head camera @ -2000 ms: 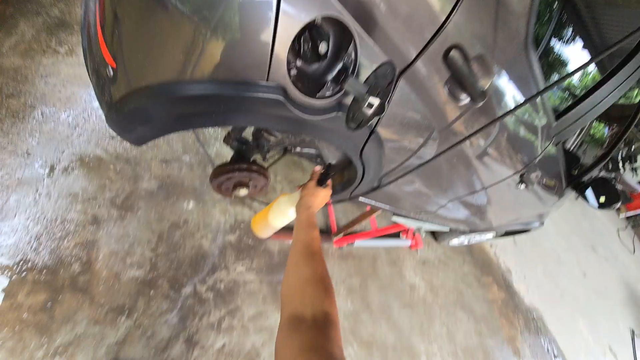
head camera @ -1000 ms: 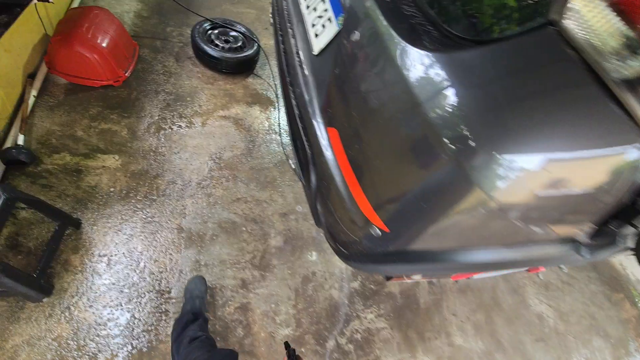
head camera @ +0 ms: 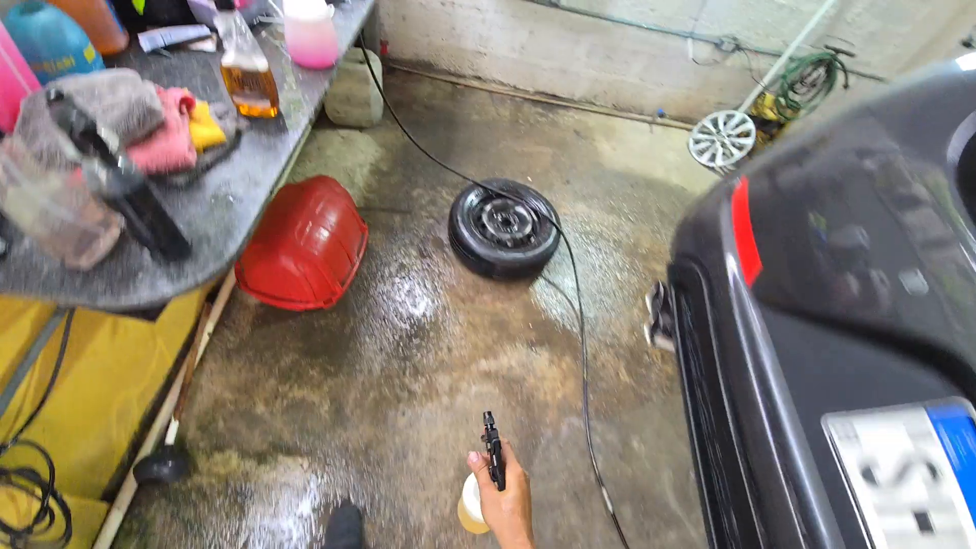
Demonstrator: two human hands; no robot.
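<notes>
My right hand (head camera: 507,492) enters from the bottom edge, closed around the black trigger head of a spray bottle (head camera: 471,507). The bottle's pale body with yellowish liquid shows beneath the hand, and its nozzle points up the view, away from me. Farther off, a tyre on a steel rim (head camera: 503,229) lies flat on the wet concrete floor. The rear of a dark grey car (head camera: 854,259) stands to the right. My left hand is out of view.
A black hose (head camera: 583,358) runs over the tyre and along the floor. At left are a grey counter (head camera: 229,221) with bottles and cloths, a red plastic bin (head camera: 309,244) and a plunger (head camera: 162,465). A wheel cover (head camera: 722,139) leans near the far wall.
The view has swung from the car's side, past its rear corner, to the counter and tyre. The hand with the spray bottle, earlier at the wheel arch, is now over the open floor.
</notes>
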